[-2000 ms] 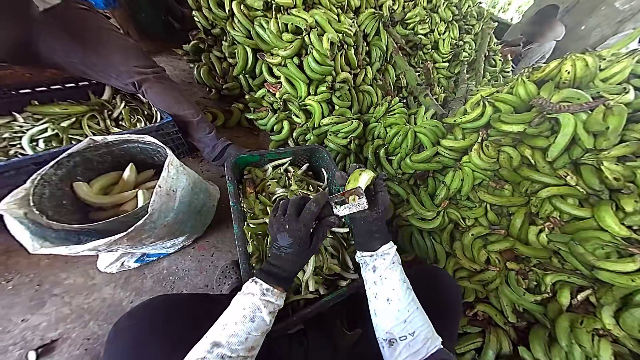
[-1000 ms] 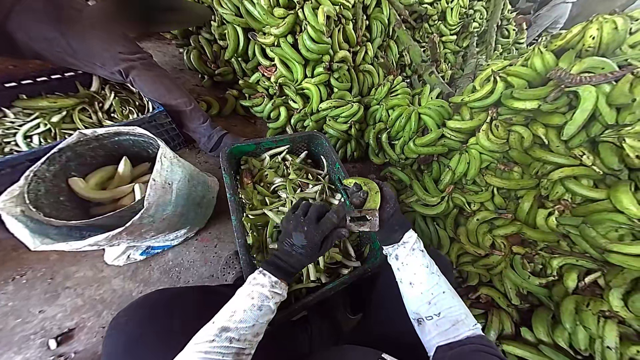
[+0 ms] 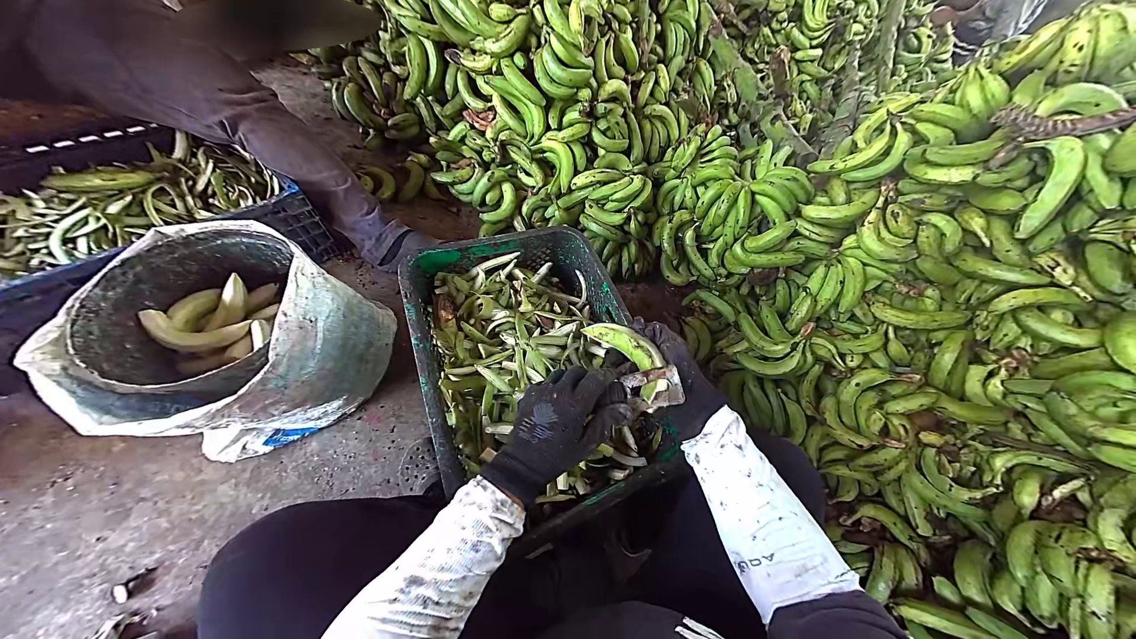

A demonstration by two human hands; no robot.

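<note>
My left hand (image 3: 555,426), in a dark glove, is over the green crate with its curled fingers at the near side of a small flat metal blade tool (image 3: 661,389); whether it grips the tool is hard to tell. My right hand (image 3: 682,377), also gloved, is closed around a partly peeled green plantain (image 3: 626,343), whose upper end points left. The blade lies across the plantain's lower part, close to the right palm. Below both hands, the green plastic crate (image 3: 420,355) holds a heap of plantain peels (image 3: 506,342).
Peeled plantains (image 3: 200,324) lie in a bucket (image 3: 106,355) wrapped in a white sack at left. Behind it are a blue crate (image 3: 306,222) of peels and another person's trousered leg (image 3: 293,164). Green plantain bunches (image 3: 932,355) are piled behind and at right.
The plantain, seen partly hidden between my hands a second ago, now shows its length, with its tip pointing left. Both hands remain together over the crate's right side.
</note>
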